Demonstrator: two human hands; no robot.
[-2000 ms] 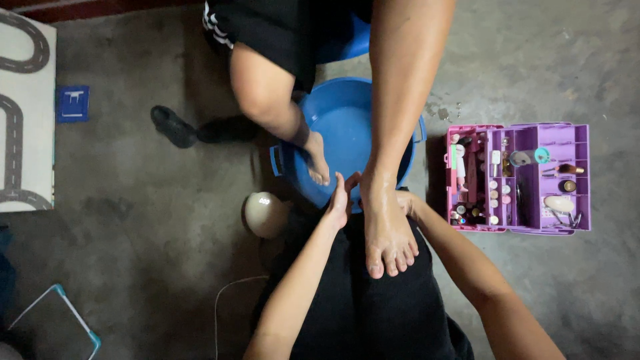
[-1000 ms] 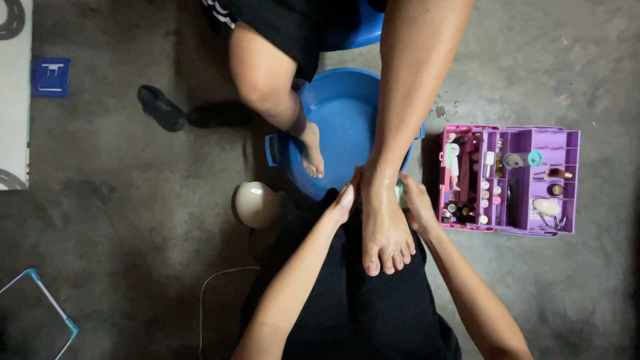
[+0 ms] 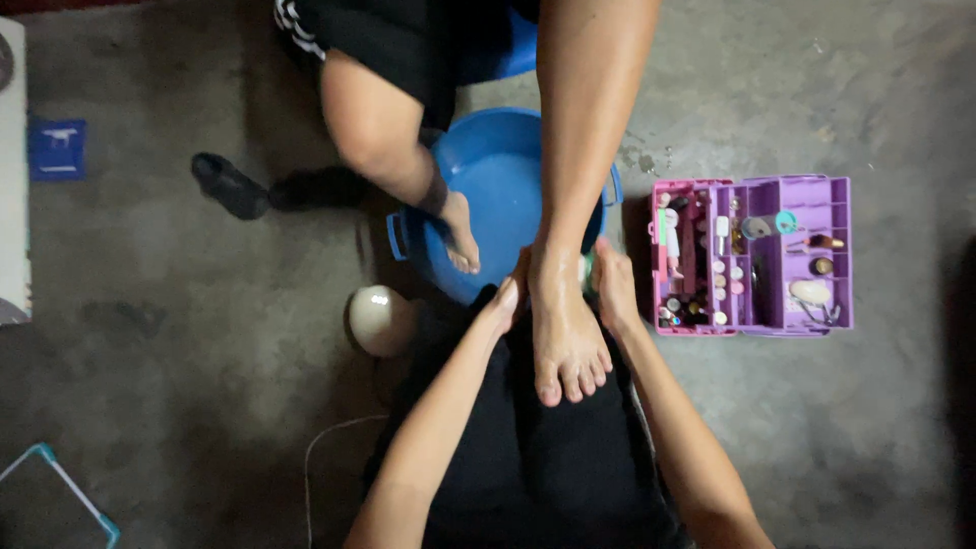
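Observation:
Another person's wet bare foot (image 3: 564, 335) rests over my lap, toes toward me. My left hand (image 3: 511, 293) lies against the left side of its ankle, fingers partly hidden. On the other side of the ankle, my right hand (image 3: 612, 284) holds a small whitish-green item (image 3: 586, 272), mostly hidden, perhaps a sponge or bar. Behind the raised leg sits a round blue plastic basin (image 3: 496, 183), with the person's other foot (image 3: 462, 236) inside it.
At right stands an open pink and purple tool case (image 3: 762, 183) with bottles and nail tools. A white rounded object (image 3: 379, 320) lies left of my lap, near a thin cable (image 3: 309, 457). A dark shoe (image 3: 229, 187) lies farther left.
The whitish-green item shows at my right hand now and one second ago, but not two seconds ago. My right hand has come out from behind the ankle. The view has shifted somewhat.

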